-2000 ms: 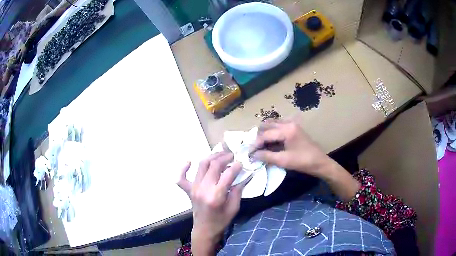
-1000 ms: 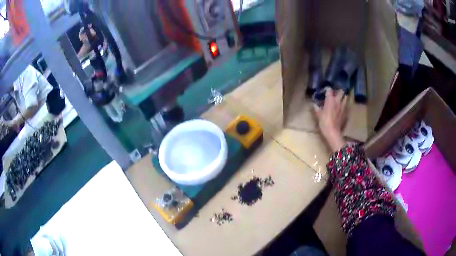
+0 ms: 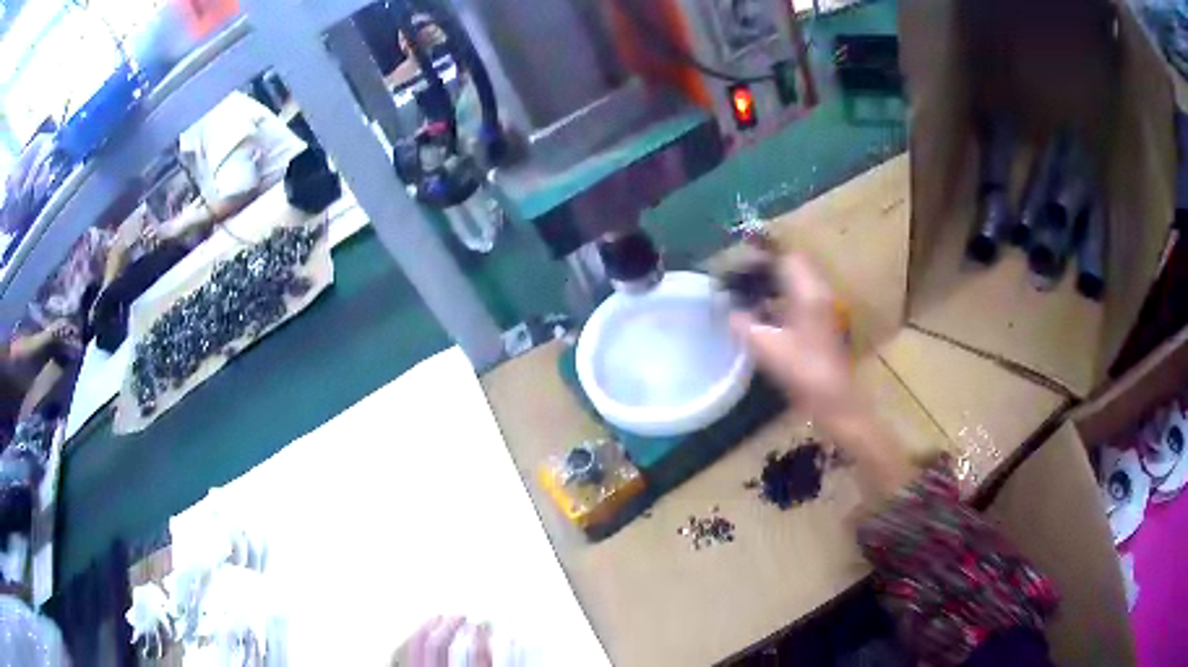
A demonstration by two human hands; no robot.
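My right hand (image 3: 805, 341) is blurred at the right rim of the white fixture bowl (image 3: 667, 354). Its fingertips hold a small dark piece (image 3: 752, 279), which looks like a ring, over the bowl's right edge. My left hand (image 3: 446, 644) is blurred and cut off by the bottom edge. A white bladed shape, probably an impeller (image 3: 506, 648), is beside its fingers; whether it is gripped cannot be told. The dark press head (image 3: 631, 258) is just behind the bowl.
A yellow button box (image 3: 593, 485) is left of the bowl; another is mostly behind my right hand. Black parts (image 3: 792, 474) and brownish parts (image 3: 707, 528) lie in front. A carton (image 3: 941, 248) holds dark tubes (image 3: 1050, 228). White impellers (image 3: 215, 593) lie left. A person's sleeve (image 3: 235, 146) shows behind.
My right hand has left the tube carton and moved left to the bowl with a dark piece. The view has shifted, and my left hand has come in at the bottom edge.
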